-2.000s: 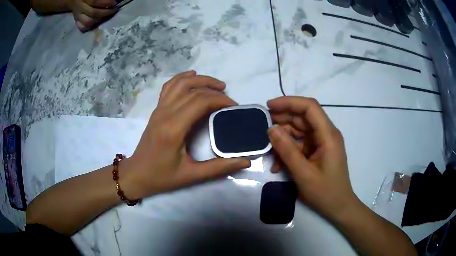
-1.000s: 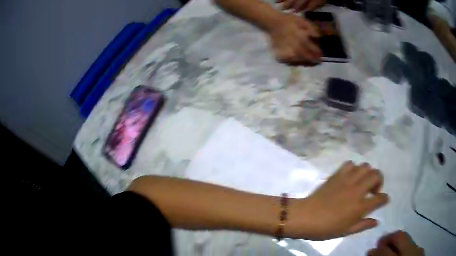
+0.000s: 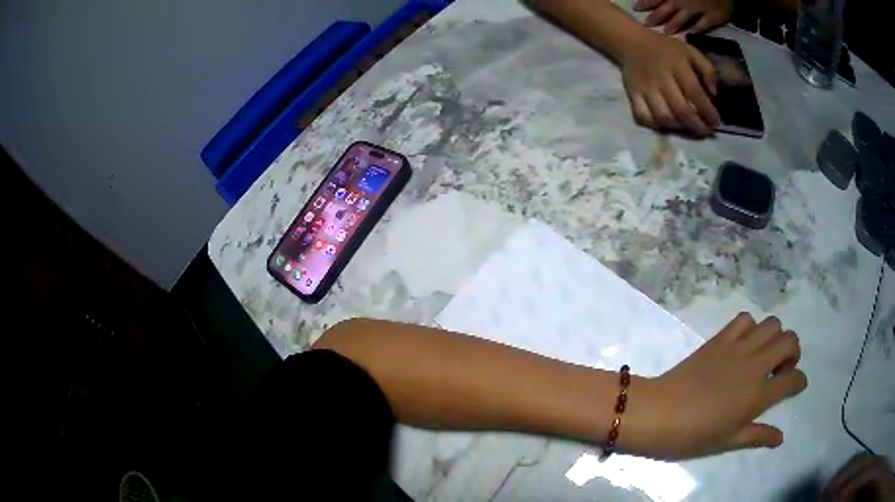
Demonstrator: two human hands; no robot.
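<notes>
My left hand point(image 3: 736, 392) lies palm down over the right part of the white glossy sheet point(image 3: 564, 294), fingers bent and apart, with nothing seen in it. My right hand point(image 3: 866, 482) is small, dark and cut off at the bottom right corner; what it holds cannot be told. A dark grey rounded-square housing point(image 3: 743, 194) stands on the marbled table beyond my left hand, touched by no hand. A phone point(image 3: 339, 221) lies face up left of the sheet, its pink screen lit with icons.
Another person's hand point(image 3: 672, 83) rests beside a dark phone or tablet point(image 3: 731, 88) at the far side. A clear bottle point(image 3: 818, 44) stands at top right, with several dark pieces point(image 3: 873, 181) below it. Blue bins point(image 3: 285, 98) are beyond the table's left edge point(image 3: 236, 211).
The view has swung left. Both hands held a pale-rimmed housing two seconds ago; now my left hand is empty and my right is mostly out of view. The lit phone shows more sharply.
</notes>
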